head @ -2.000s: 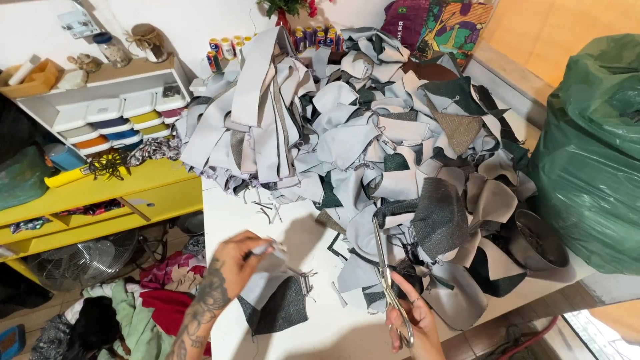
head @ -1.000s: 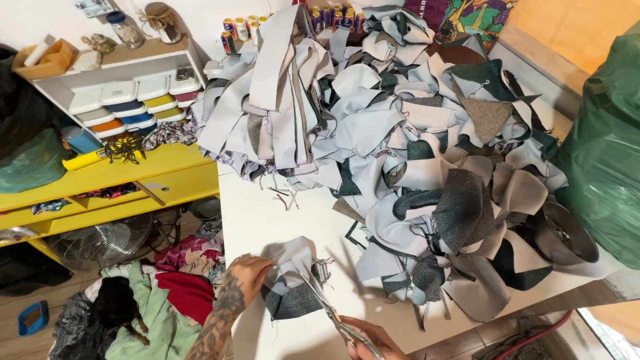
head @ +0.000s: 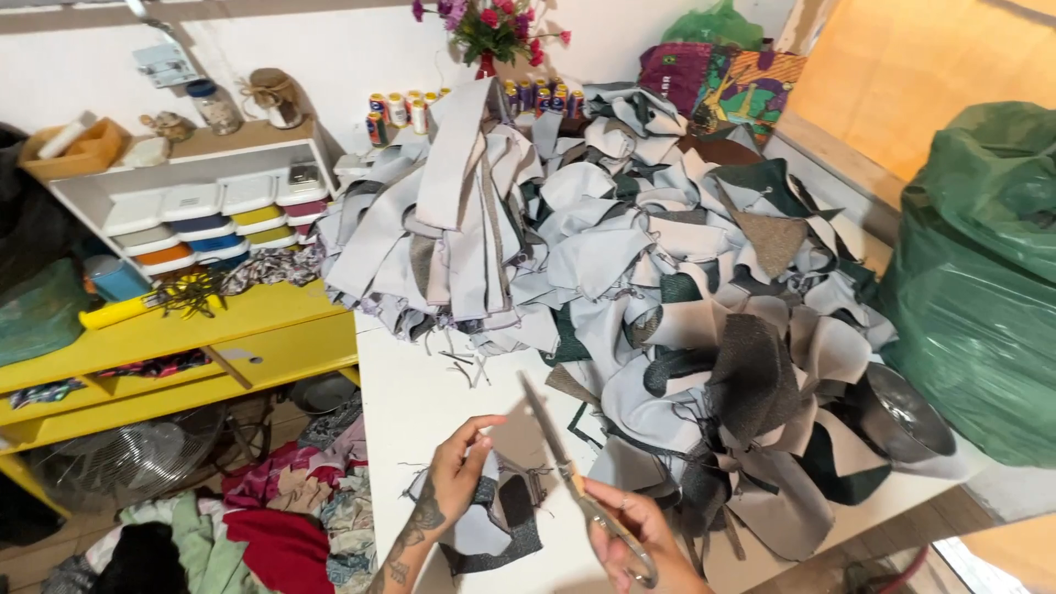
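Note:
My right hand grips a pair of metal scissors by the handles, with the blades together and pointing up and left. My left hand is raised a little over a small grey and dark fabric piece on the white table; its thumb and forefinger are apart and no cloth shows between them. Ahead of both hands lies a large heap of grey, dark and brown fabric scraps. Thread bits lie between the heap and my left hand.
A green plastic bag stands at the right, beside a dark metal bowl. Thread spools and a flower vase stand behind the heap. Left are a yellow cabinet, a fan and clothes on the floor.
A second ago the scissors were at the fabric piece under my left hand; now they are up and to its right. The left hand has let go of the piece, and the view has shifted.

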